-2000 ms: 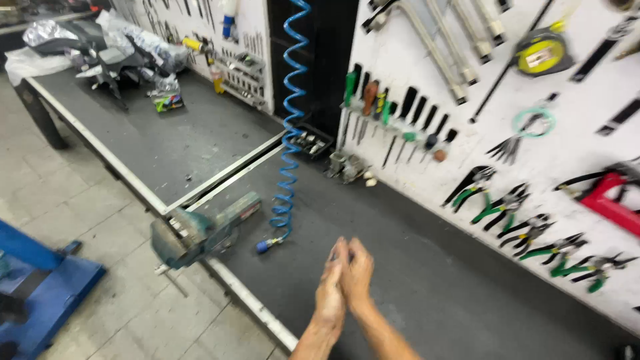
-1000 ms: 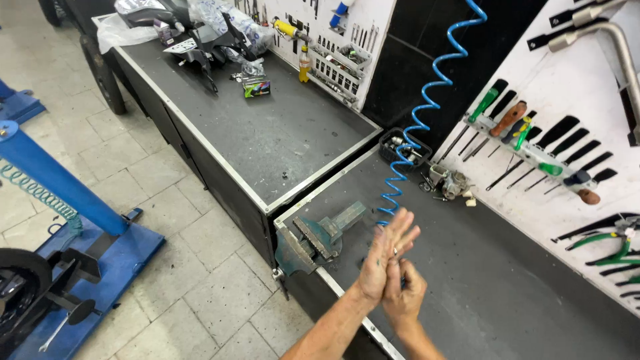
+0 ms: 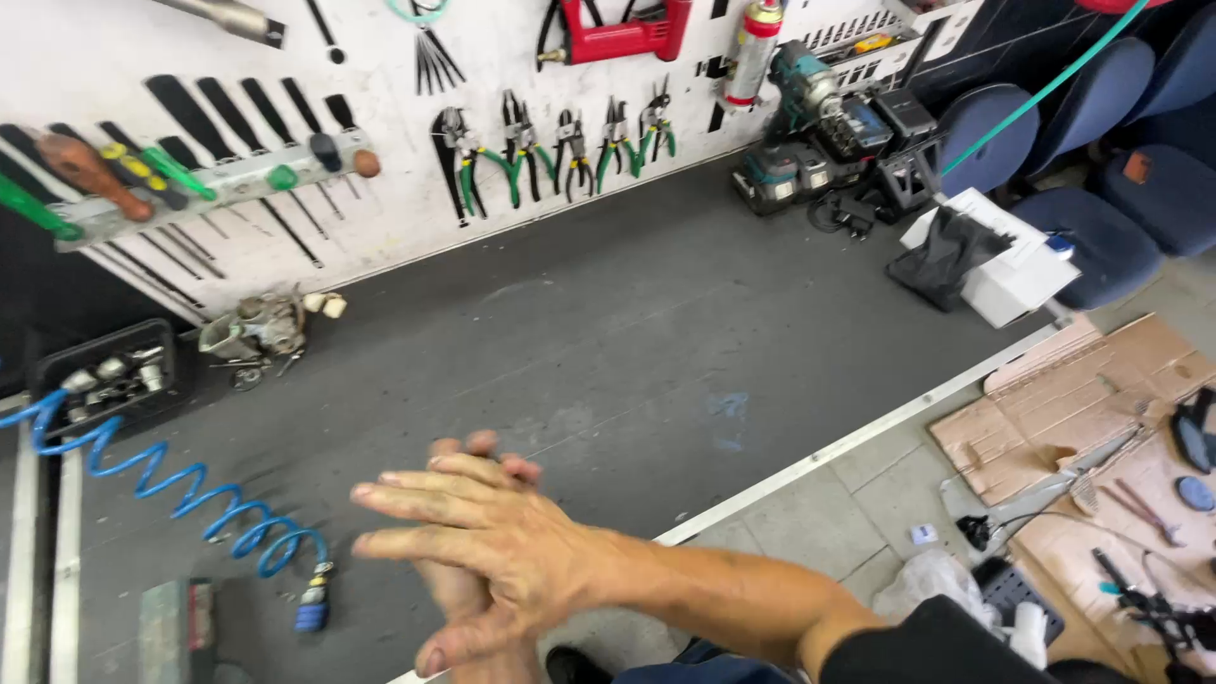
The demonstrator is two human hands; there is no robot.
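Observation:
My right hand (image 3: 518, 541) lies across my left hand (image 3: 456, 589), palm to palm, over the near edge of the dark workbench (image 3: 608, 332). The right hand's fingers are spread and hold nothing. Most of the left hand is hidden beneath it; its fingertips show above, and no object shows between the hands. To their left lies a blue coiled air hose (image 3: 228, 518) with a blue-ended coupling (image 3: 312, 608). Part of a bench vise (image 3: 176, 632) shows at the lower left.
A black tray of sockets (image 3: 109, 380) and a carburetor (image 3: 261, 332) sit at the back left. Screwdrivers (image 3: 104, 180) and pliers (image 3: 570, 152) hang on the white wall panel. Cordless tools (image 3: 807, 133) and a white box (image 3: 1007, 266) stand at right. Cardboard (image 3: 1073, 408) covers floor beyond the edge.
The view has swung right along the bench. My hands stay together, but the right hand now lies across the left with its fingers spread.

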